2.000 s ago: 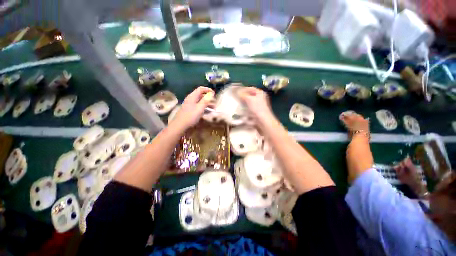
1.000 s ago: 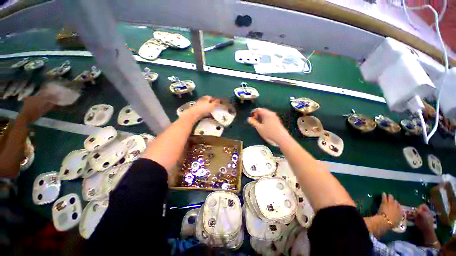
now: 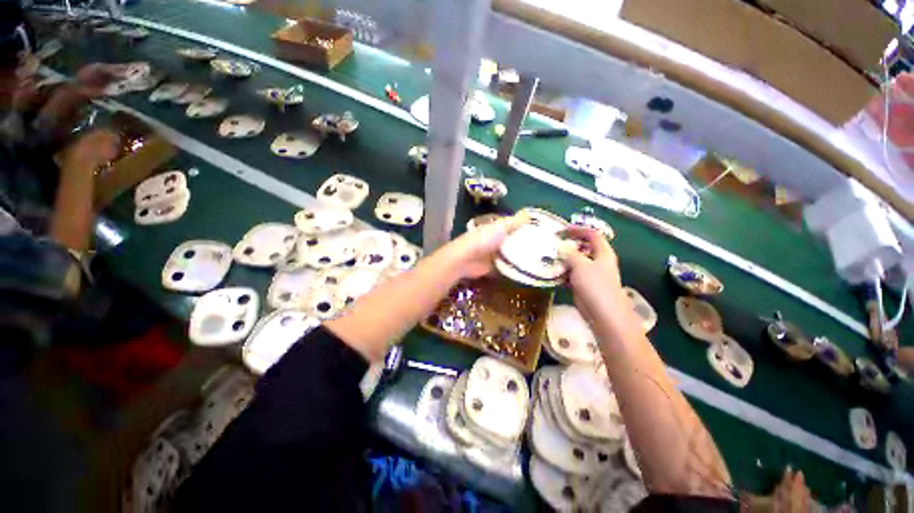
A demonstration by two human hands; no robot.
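Observation:
A small stack of cream housing covers (image 3: pixel 533 248) is held above the far edge of the parts box, between my two hands. My left hand (image 3: pixel 493 240) grips its left edge. My right hand (image 3: pixel 589 252) grips its right edge, with a yellowish cover on a fingertip. The open cardboard parts box (image 3: pixel 491 316) holds shiny silver and coppery fittings, partly hidden by my left forearm and the covers. Stacked covers (image 3: pixel 496 394) lie just in front of the box, and a larger pile (image 3: pixel 586 406) lies to its right.
Many covers (image 3: pixel 331 266) lie heaped left of the metal post (image 3: pixel 457 120). Part-built units (image 3: pixel 696 279) stand along the green belt. A hand tool with a metal shaft (image 3: pixel 431 368) lies near the front. A neighbouring worker's hand (image 3: pixel 92 150) is at left by another box (image 3: pixel 135 160).
The view has swung left. My hands, apart before with one cover in the left, have come together on a small stack of covers. The neighbour's hands at left show more fully.

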